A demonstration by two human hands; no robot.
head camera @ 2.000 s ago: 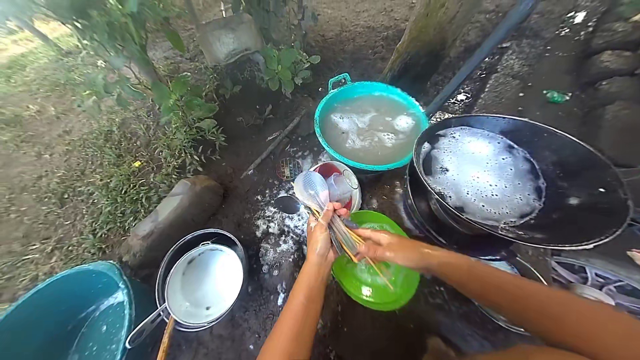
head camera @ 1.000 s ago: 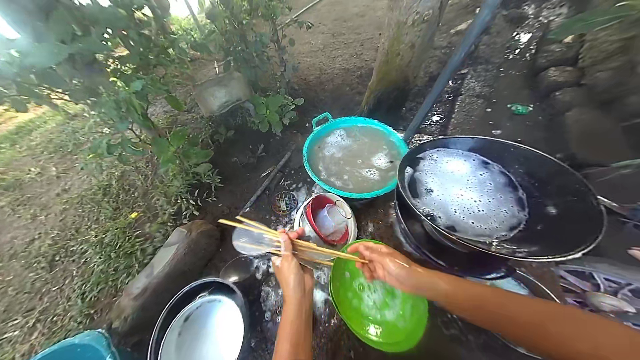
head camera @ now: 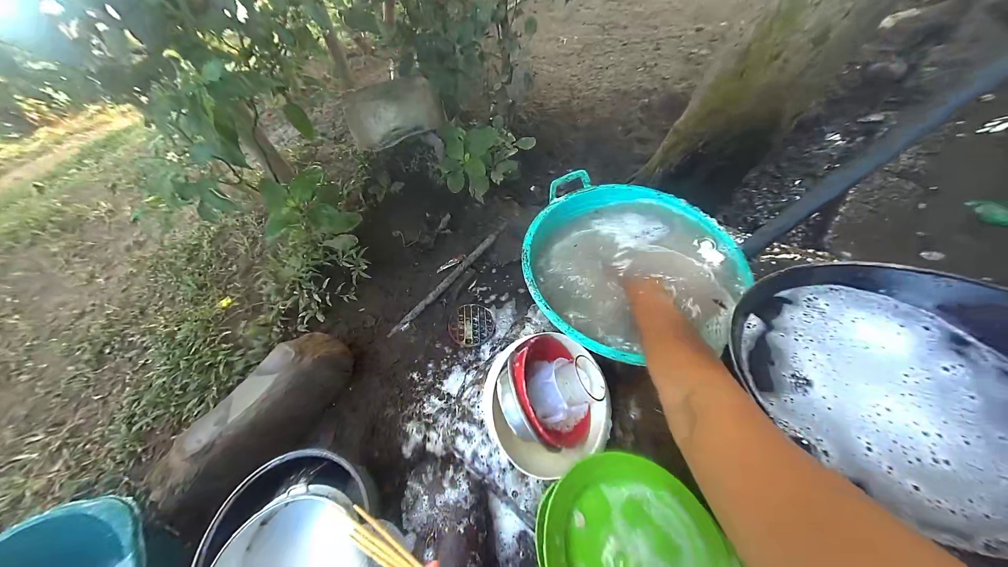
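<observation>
My right forearm reaches into a turquoise plastic basin (head camera: 543,295) of cloudy water, and my right hand is under the surface, hidden. At the bottom edge, only a fingertip of my left hand (head camera: 431,564) shows, beside a bundle of thin wooden sticks (head camera: 382,539) that lies over a metal pot lid or pan (head camera: 295,531). Between the two, a white bowl (head camera: 504,449) holds a metal bowl (head camera: 513,405), a red bowl (head camera: 579,431) and a clear cup (head camera: 581,379). Stacked green plastic plates (head camera: 630,512), wet with suds, are just below the white bowl.
A large black wok (head camera: 965,303) with sudsy water stands at the right. At the lower left are a dark pot (head camera: 228,504) and a teal tub (head camera: 75,535). A log or stone (head camera: 260,409), a stick (head camera: 449,283), a tree trunk (head camera: 732,102) and a blue pipe (head camera: 874,161) are nearby.
My right hand has left the sticks and gone into the turquoise basin's water. The sticks and my left hand have moved down to the bottom edge of the view.
</observation>
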